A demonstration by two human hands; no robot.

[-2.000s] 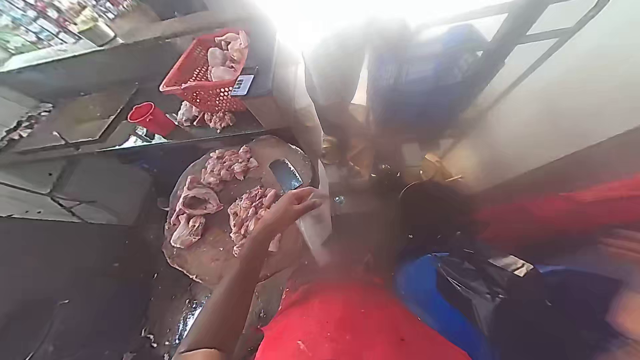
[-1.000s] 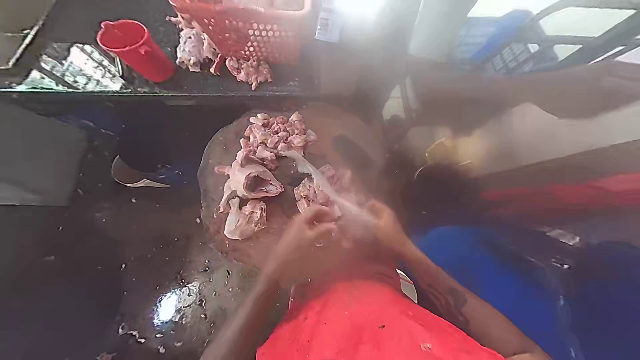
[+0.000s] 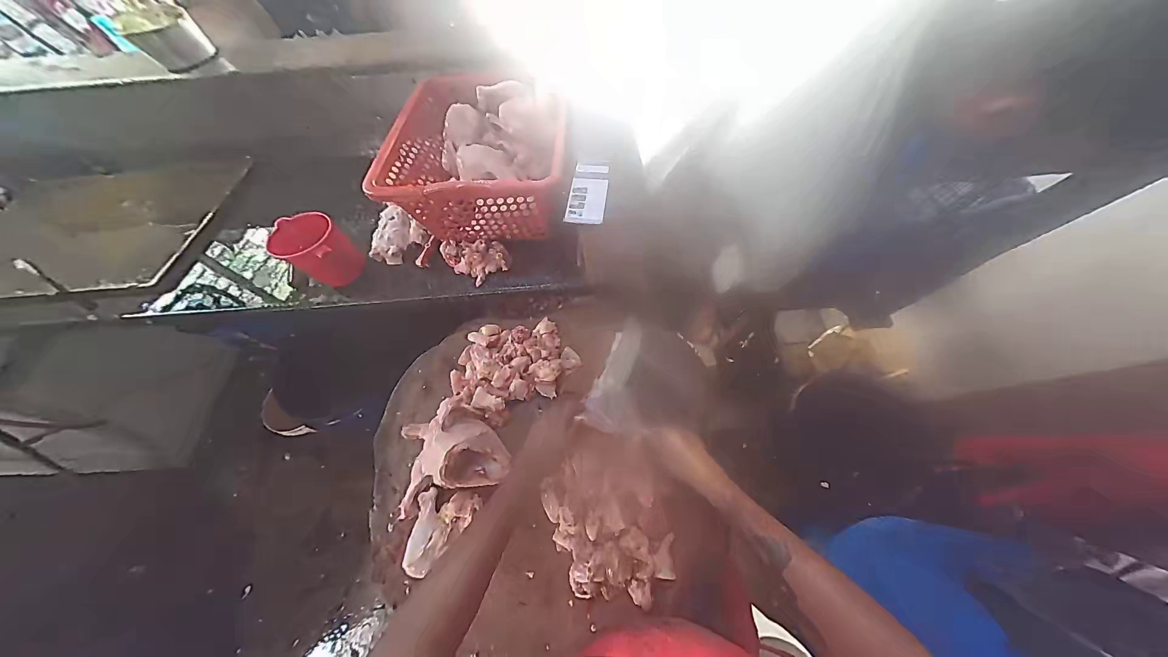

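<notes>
Both of my hands are blurred above the round chopping block (image 3: 520, 566). My left hand (image 3: 568, 415) and my right hand (image 3: 652, 436) are close together at a thin, whitish translucent plastic bag (image 3: 620, 383), which seems held between them. Just below the hands lies a heap of cut chicken pieces (image 3: 611, 538). A second heap of chicken pieces (image 3: 516, 365) lies at the back of the block. To the left of my hands are a chicken carcass part (image 3: 461, 452) with an open cavity and a smaller chicken piece (image 3: 424, 538). The finger positions are not clear.
On the dark counter behind stand a red plastic basket (image 3: 484, 205) of whole chicken parts and a red plastic mug (image 3: 324, 254). Chicken scraps (image 3: 474, 258) lie before the basket. A printed card (image 3: 587, 199) is beside it. Something blue (image 3: 912, 566) is at the lower right.
Two seconds ago only one hand showed over the block, near a cleaver; now both hands are there with the whitish bag, which has moved up from above the near heap. The view has shifted.
</notes>
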